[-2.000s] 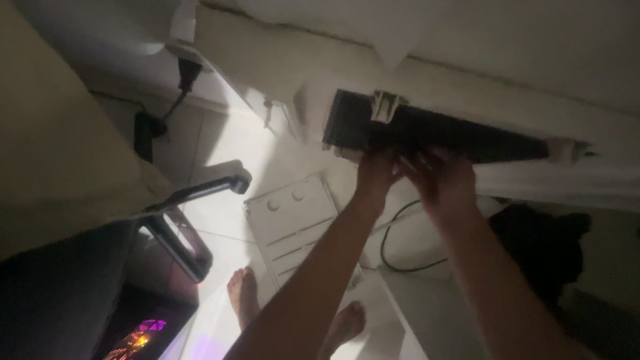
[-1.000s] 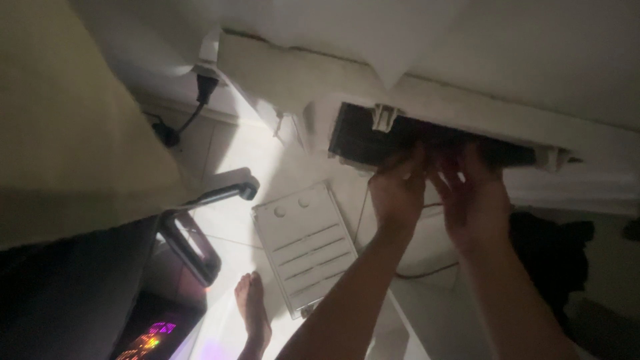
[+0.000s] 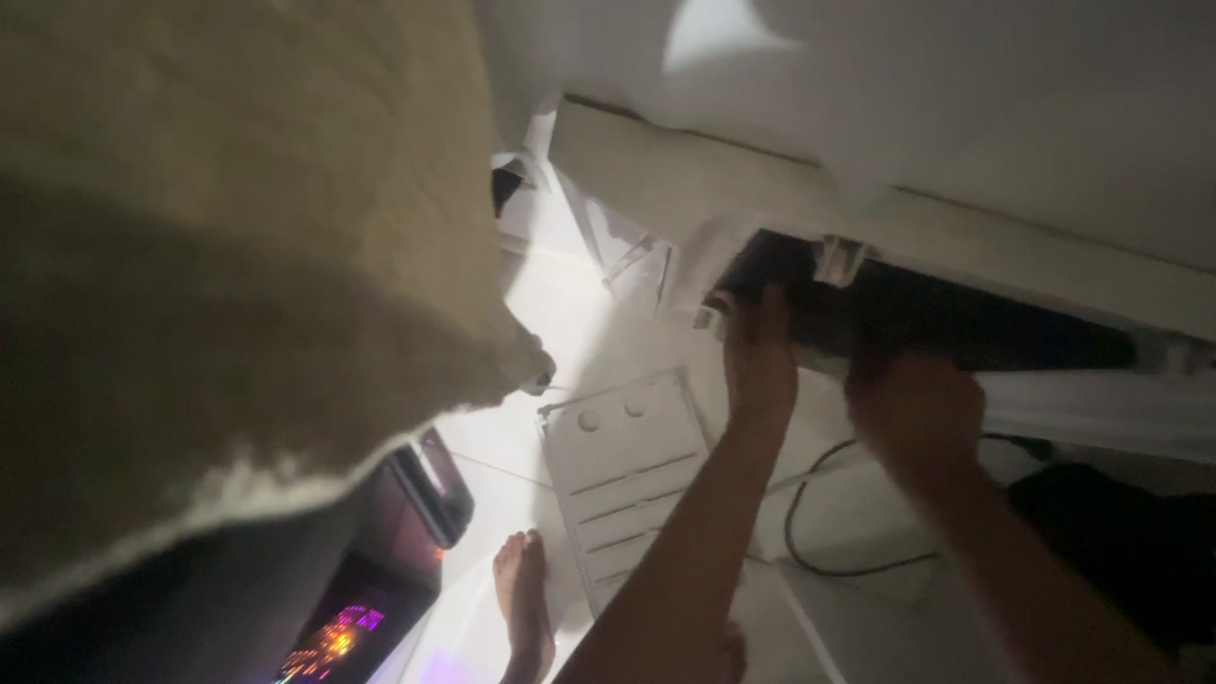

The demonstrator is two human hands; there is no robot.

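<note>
A long dark panel (image 3: 950,309) sits in the underside of a white appliance or cabinet body (image 3: 693,157), with a pale plastic clip (image 3: 840,260) at its upper edge. My left hand (image 3: 760,356) reaches up to the panel's left end, fingers raised against the dark surface beside a small pale catch (image 3: 708,319). Lower down and to the right, my right hand (image 3: 914,408) is at the panel's lower edge with its fingers bent; their tips are hidden in the dark. Whether either hand grips the panel cannot be told.
A slotted white cover (image 3: 627,475) lies on the tiled floor by a bare foot (image 3: 522,598). Pale cloth (image 3: 256,237) fills the left side. A dark cable (image 3: 793,532) curls below the hands. A computer case with coloured lights (image 3: 342,636) stands lower left, a black item (image 3: 1111,541) at right.
My left hand has moved left along the dark panel, away from my right hand; the two were close together before. The view has shifted, and the pale cloth covers more of it.
</note>
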